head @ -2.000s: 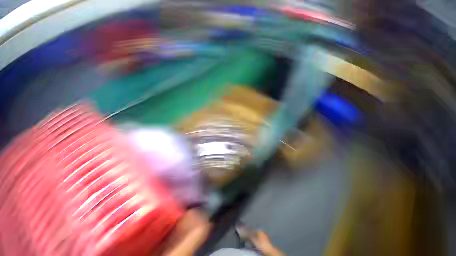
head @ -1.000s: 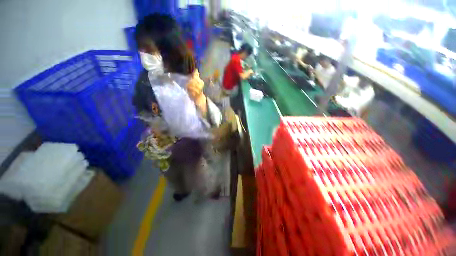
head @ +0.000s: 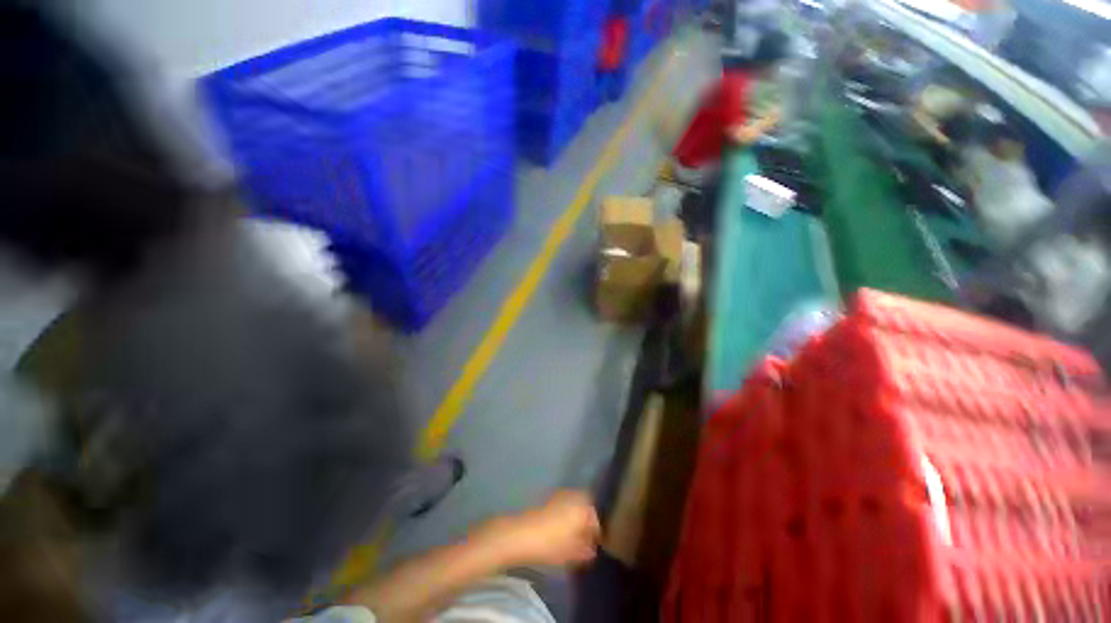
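A tall stack of red parts trays (head: 804, 499) stands on the bench at the lower right, close to me, with its slotted top tilted in the picture. My left hand (head: 560, 529) is at the bottom centre, left of the stack and apart from it. It is blurred, with the fingers seeming curled, and I cannot tell if it holds anything. My right hand is not in view. A pale clear bag (head: 804, 326) shows partly behind the stack.
A blurred person in grey (head: 244, 414) is close at the left. Blue crates (head: 414, 158) stand behind. An open brown carton (head: 634, 274) is on the aisle floor beside the yellow line (head: 506, 319). A person in red (head: 713, 122) is at the teal bench (head: 761, 274), beside the green conveyor (head: 871, 207).
The view has turned left. The near person has come closer and now fills the left side. The floor carton and my left hand now show; the red stack sits farther right.
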